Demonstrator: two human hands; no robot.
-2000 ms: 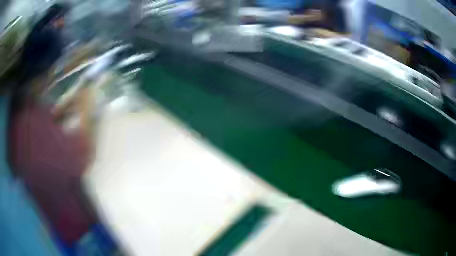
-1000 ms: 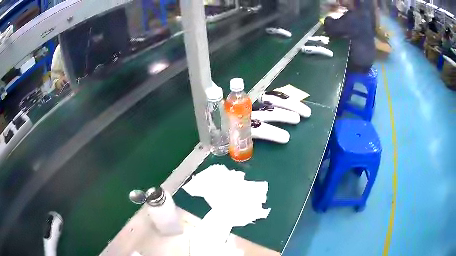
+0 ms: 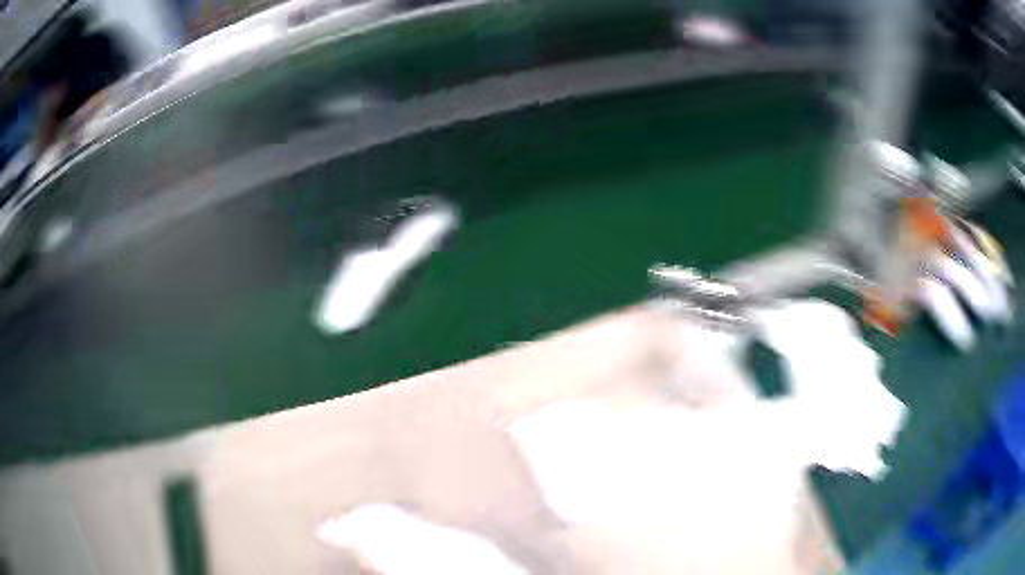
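Observation:
The view is blurred. A white handset (image 3: 384,270) lies aslant on the green belt (image 3: 540,225). Large white sheets, apparently wiping cloths (image 3: 674,461), lie on the pale mat (image 3: 337,449) and over its right edge. A smaller white shape (image 3: 427,544) is cut off by the bottom edge; whether it is cloth or something else I cannot tell. The silver lid of the dispenser bottle (image 3: 699,294) shows at the mat's far edge; its body is smeared. I can make out neither of my hands.
A metal post (image 3: 882,101) stands at the right, with a blurred orange-labelled bottle (image 3: 924,220) beside it. Several white handsets (image 3: 964,294) lie behind it on green. Blue stool parts (image 3: 972,494) show at lower right. Part of a person (image 3: 73,67) is at upper left.
My view has swung left from the bottles and stools, which now sit at the right edge. The belt and more of the mat fill the view. No hand action shows.

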